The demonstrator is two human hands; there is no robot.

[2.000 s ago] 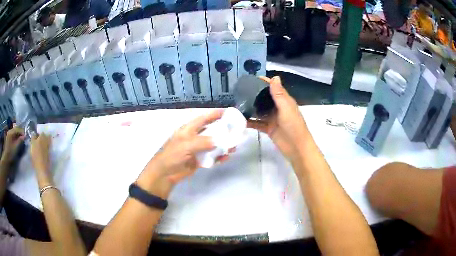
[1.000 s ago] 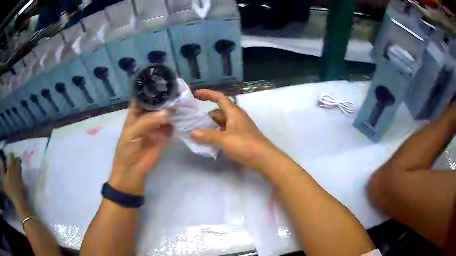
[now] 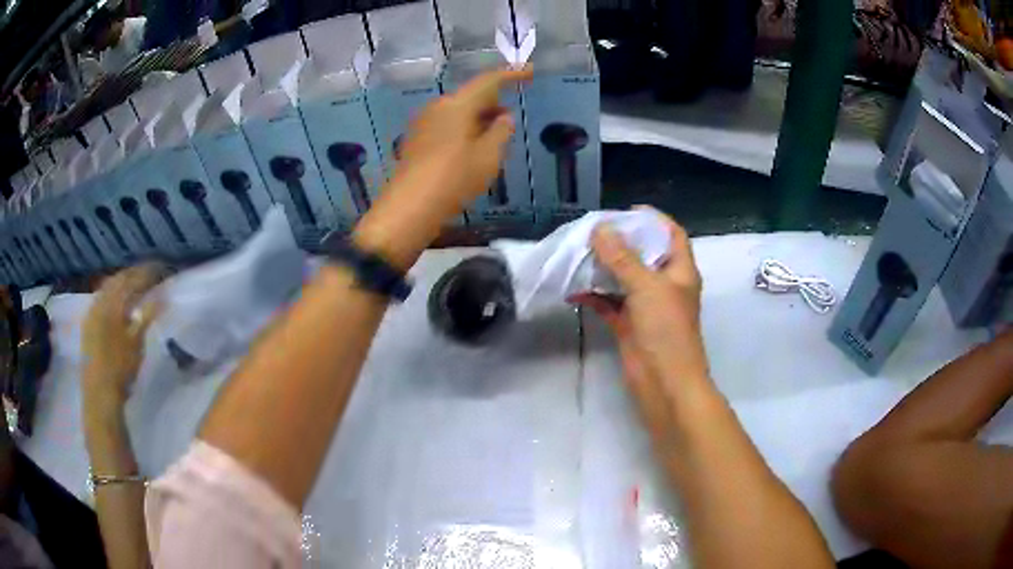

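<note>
My right hand point(image 3: 655, 283) holds the handheld device by its handle end, which is wrapped in a crumpled white protective bag point(image 3: 550, 261). The device's dark round head point(image 3: 472, 300) sticks out of the bag to the left, above the table covering. My left hand point(image 3: 461, 139) is raised over the right end of the row of open boxes point(image 3: 561, 150). Its fingers reach toward the top flaps. Whether it touches a box cannot be told.
A coiled white cable point(image 3: 796, 286) lies right of my right hand. An open retail box point(image 3: 889, 289) stands beyond it by other boxes. A neighbour's arm point(image 3: 933, 445) is at the right. Another person's hand point(image 3: 117, 333) is at the left near a blurred bag point(image 3: 239, 295). A green post point(image 3: 813, 111) stands behind.
The wrapped device has passed into my right hand alone, its head now pointing left. My left hand has let go of it and moved up to the boxes. A blurred bag has appeared at the left.
</note>
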